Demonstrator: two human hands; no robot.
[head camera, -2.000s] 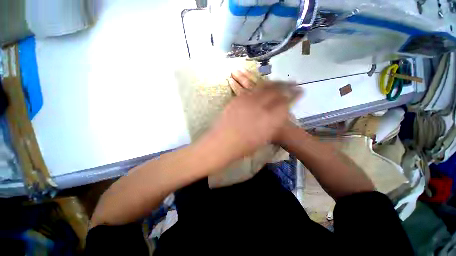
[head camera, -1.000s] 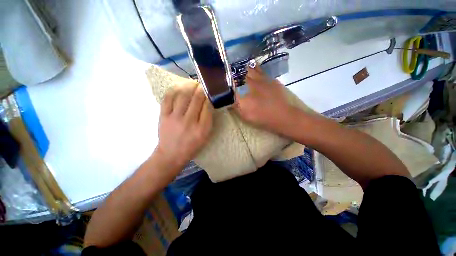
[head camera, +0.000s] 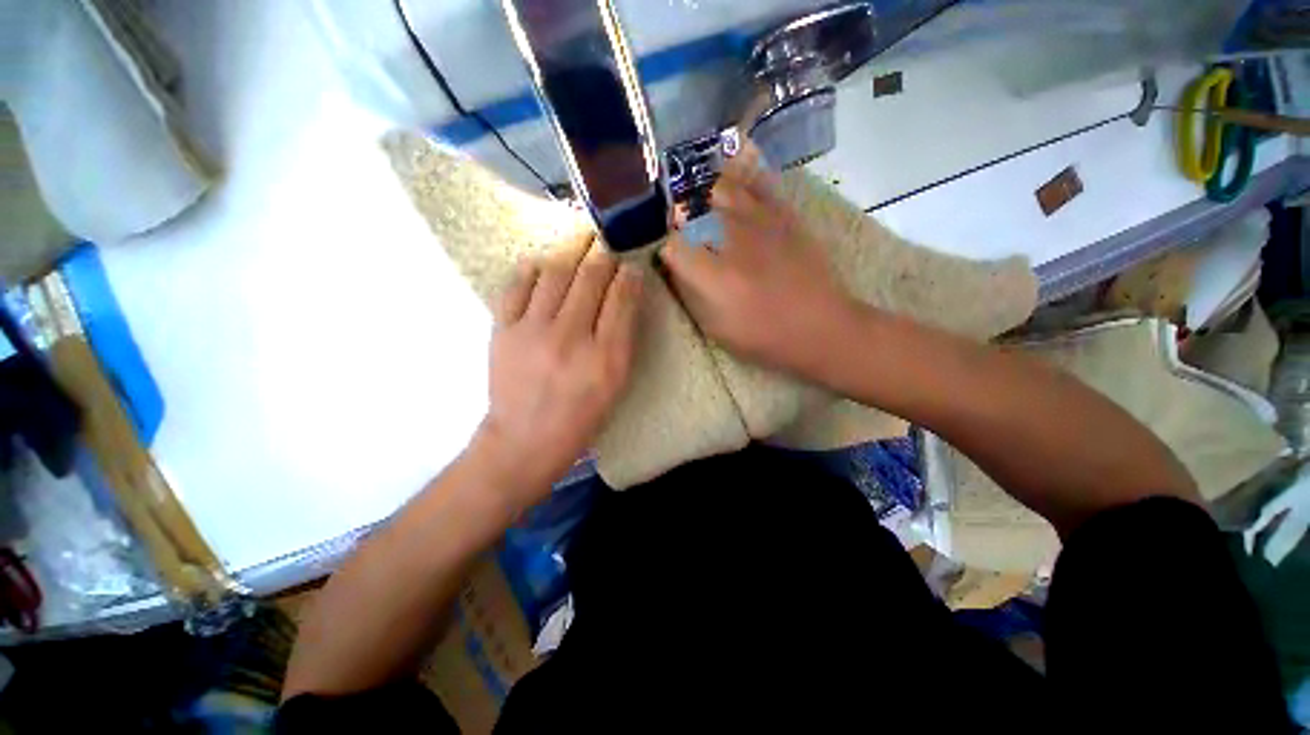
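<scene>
The tan nubbly fabric panel (head camera: 668, 409) lies spread over the table edge under the sewing machine head, with a dark seam line running down it towards my body. My left hand (head camera: 563, 345) lies on the panel left of the seam, fingers pressed down below the chrome loop (head camera: 592, 122). My right hand (head camera: 762, 280) is right of the seam, its fingertips by the metal parts under the head (head camera: 701, 165), thumb near the seam. The needle point is hidden behind the loop and my fingers.
White and tan panels (head camera: 108, 129) stand at the far left. A taped wooden strip (head camera: 137, 460) lies at the left table end. Yellow and green-handled scissors (head camera: 1218, 144) and a brown patch (head camera: 1060, 190) lie right. Tan pieces (head camera: 1135, 395) are heaped below the right edge.
Two seconds ago my hands overlapped over the panel. They then moved apart to either side of the seam. Since one second ago, more of the panel shows spread to the right, beyond my right hand.
</scene>
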